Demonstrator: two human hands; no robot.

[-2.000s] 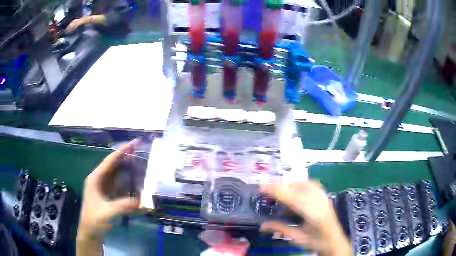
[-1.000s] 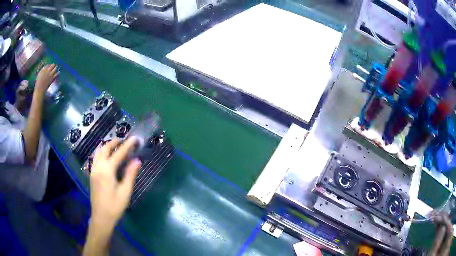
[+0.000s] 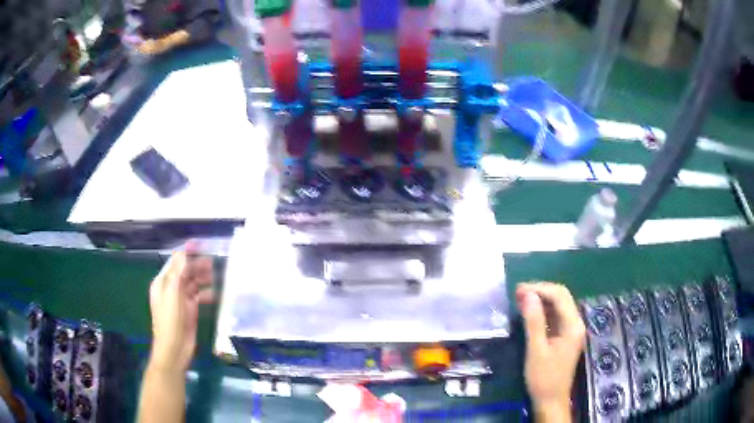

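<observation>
The silver dispensing machine [image 3: 368, 310] stands in front of me. A black three-round panel [image 3: 361, 187] lies on its sliding table, pushed back under three red-filled syringes [image 3: 348, 62] in blue holders. The nozzles are blurred, so I cannot tell whether they touch the panel. My left hand [image 3: 176, 301] is left of the machine's front, blurred, with nothing seen in it. My right hand [image 3: 552, 326] is right of the machine, fingers bent and apart, with nothing seen in it.
Panel rows stand at right [image 3: 645, 355] and left [image 3: 73, 363]. A small dark flat object [image 3: 159, 171] lies on the white board [image 3: 202, 124]. A blue bin [image 3: 550, 120], a bottle [image 3: 597, 216] and a pink-white cloth [image 3: 361, 403] are nearby. Another person's hand [image 3: 165, 41] shows at upper left.
The view has swung back from the left to the machine. The panel has moved back under the syringes. My left hand has come from the left panel row. A dark flat object now lies on the board.
</observation>
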